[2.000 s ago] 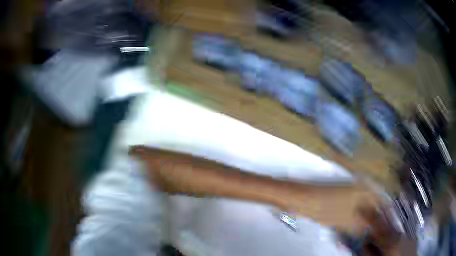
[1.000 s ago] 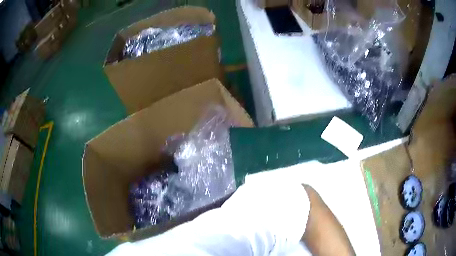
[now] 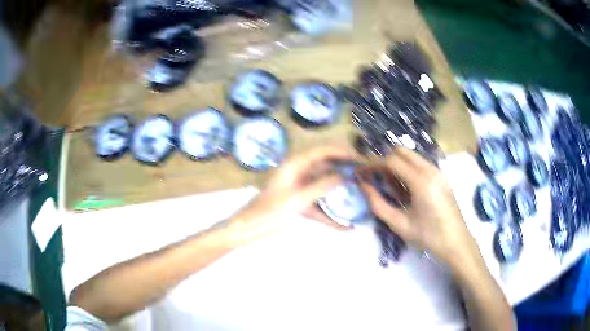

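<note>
My left hand holds a round housing, pale blue-white inside with a dark rim, over the white work sheet. My right hand is at the housing's right side, its thumb and fingers bent towards the rim. The frame is blurred, and I cannot tell whether a small insert is between its fingers. A loose heap of dark inserts lies just beyond my right hand, with some dark pieces also below it.
Housings lie in a row on the brown cardboard, with two more behind. A shiny bag is at the far side. More housings and a bluer heap are at right, a blue object below, a paper slip at left.
The view has swung from the cartons and floor at left back to the work area. Both hands are now in view at a housing; before, only part of an arm showed.
</note>
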